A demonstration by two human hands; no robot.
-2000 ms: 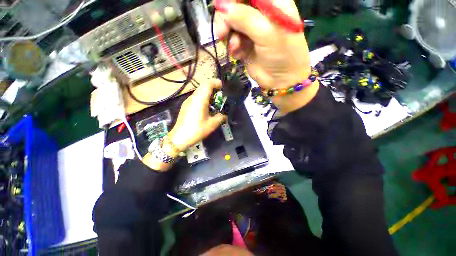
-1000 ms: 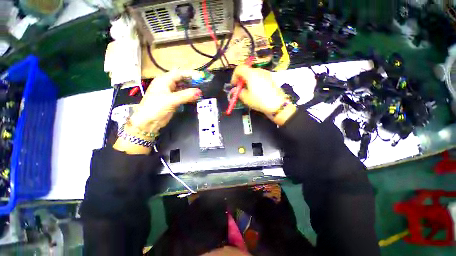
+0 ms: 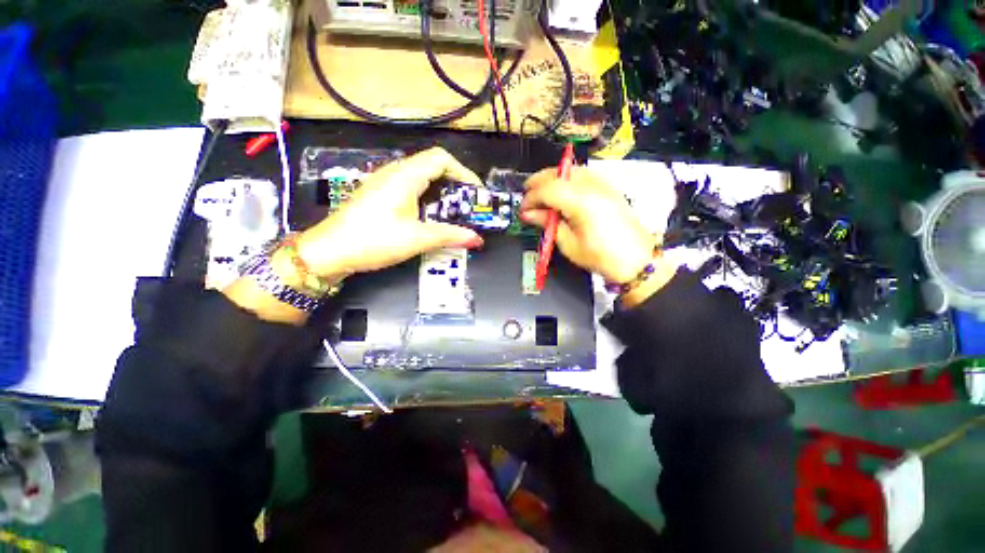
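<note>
My left hand (image 3: 378, 221) holds a small circuit board (image 3: 475, 207) with blue, yellow and silver parts, between thumb and fingers over the black test fixture (image 3: 410, 344). My right hand (image 3: 589, 221) holds a red probe (image 3: 555, 221) steeply, its lower end near the pale green strip (image 3: 530, 272) on the fixture. My right fingertips are close to the board's right end; I cannot tell if they touch it. The white socket strip (image 3: 445, 285) shows below the board, its upper part hidden.
A beige instrument (image 3: 378, 22) with red and black leads stands behind. A white power strip (image 3: 246, 65) is at upper left. A white cable (image 3: 356, 376) crosses the fixture's left side. Heaped black adapters (image 3: 799, 254) and a white fan (image 3: 961, 248) are at right. A blue crate (image 3: 27, 227) is far left.
The board is now held flatter and more to the right over the fixture, close to my right hand. The red probe moved right. The yellow dot on the fixture now looks dark.
</note>
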